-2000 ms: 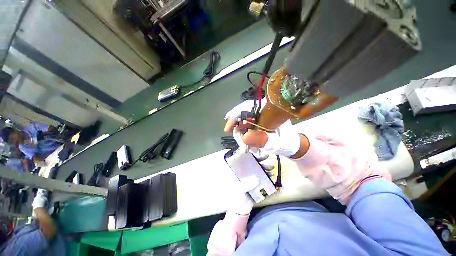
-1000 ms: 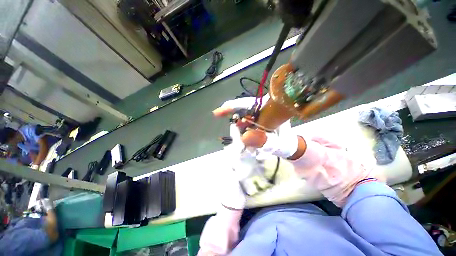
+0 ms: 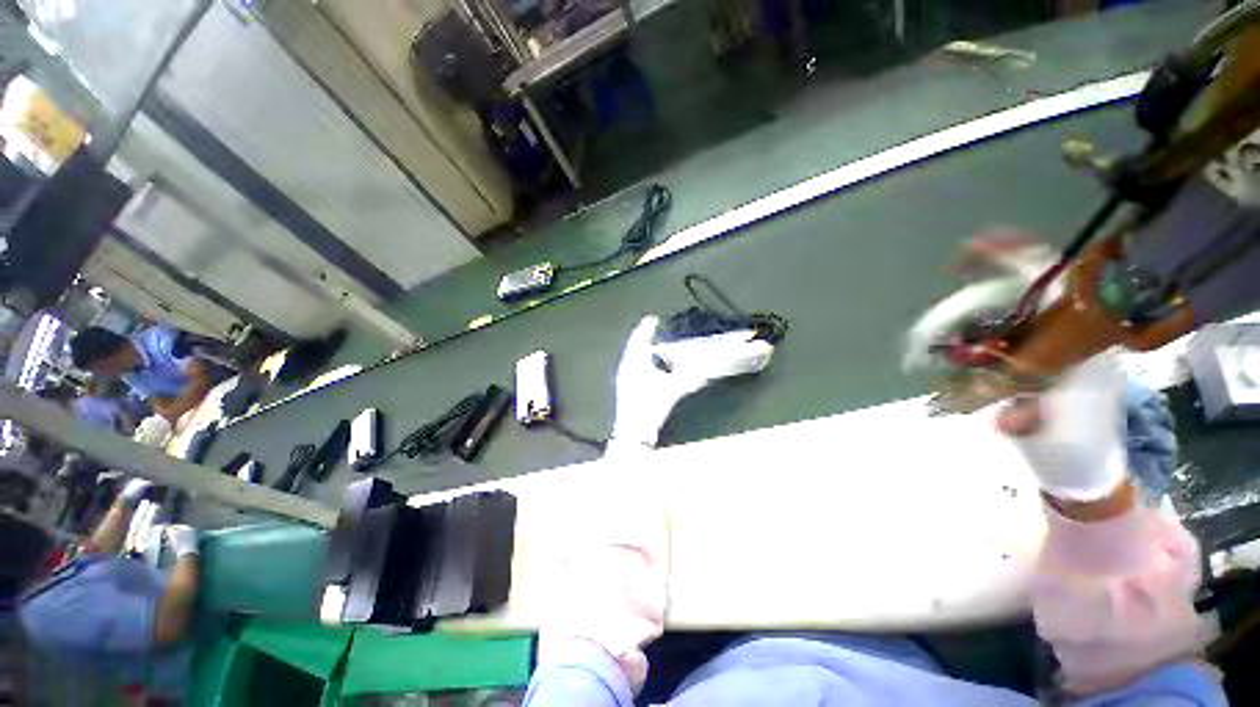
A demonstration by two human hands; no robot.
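Note:
My left hand [image 3: 677,380], white-gloved, reaches over the dark green belt [image 3: 857,263]. Its thumb and fingers are around a coiled black output cord [image 3: 712,325]. A white adapter inner unit [image 3: 533,388] lies on the belt to its left, with a thin cord running toward my wrist. My right hand [image 3: 1071,421], gloved with a bare thumb tip, is at the brown-orange bracket [image 3: 1085,325] of the overhead fixture. Its fingers are blurred and partly hidden, so its grip cannot be told. Red and black leads run there.
Black adapter cases [image 3: 428,559] stand in a row on the cream-white bench [image 3: 829,532], above a green bin [image 3: 435,663]. More units and cords lie along the belt at left. A blue-grey rag [image 3: 1150,442] and light grey box [image 3: 1227,373] are at right. Other workers sit at far left.
The white unit has gone from the bench by my hands, and one now lies on the belt. My left hand has moved forward onto the belt. My right hand and the fixture appear farther right.

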